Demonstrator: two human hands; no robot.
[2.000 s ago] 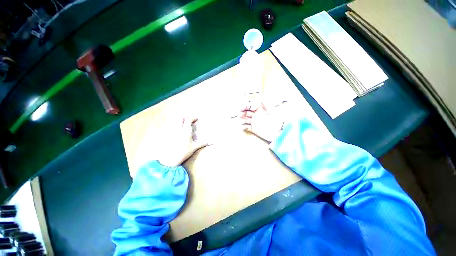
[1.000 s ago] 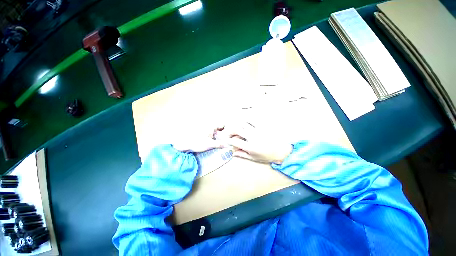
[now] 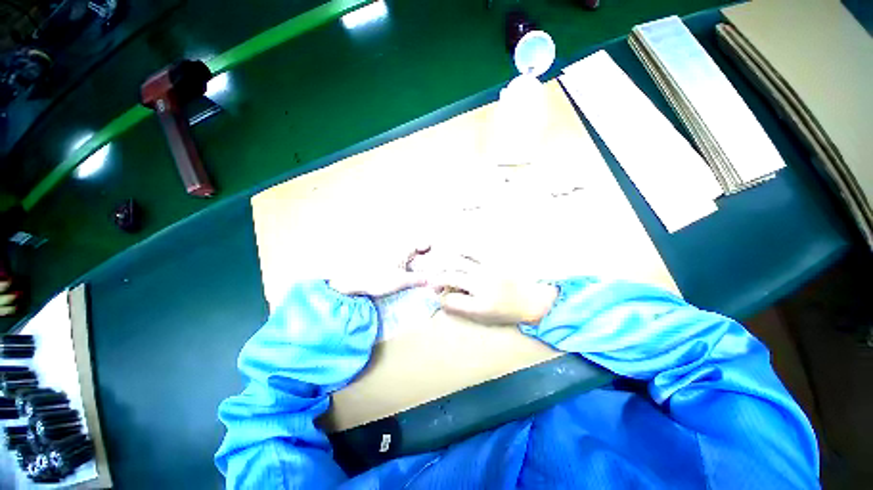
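Note:
My left hand and my right hand are close together over the tan work board, both washed out by glare. A pale sheet with faint bluish print shows under them, beside my left wrist. I cannot tell whether either hand grips it. Several thin dark lines lie on the bright board beyond my hands. A white bottle with a round top stands at the board's far right corner.
A dark red appliance and a small dark part are on the green conveyor. Pale strips and cardboard sheets lie right. Black cylinders are on a white board at left. Part of a person's hand shows at the left edge.
The appliance and small dark part on the belt have moved left. My hands have come together nearer me over the printed sheet; since the last earlier frame my right hand has shifted only slightly.

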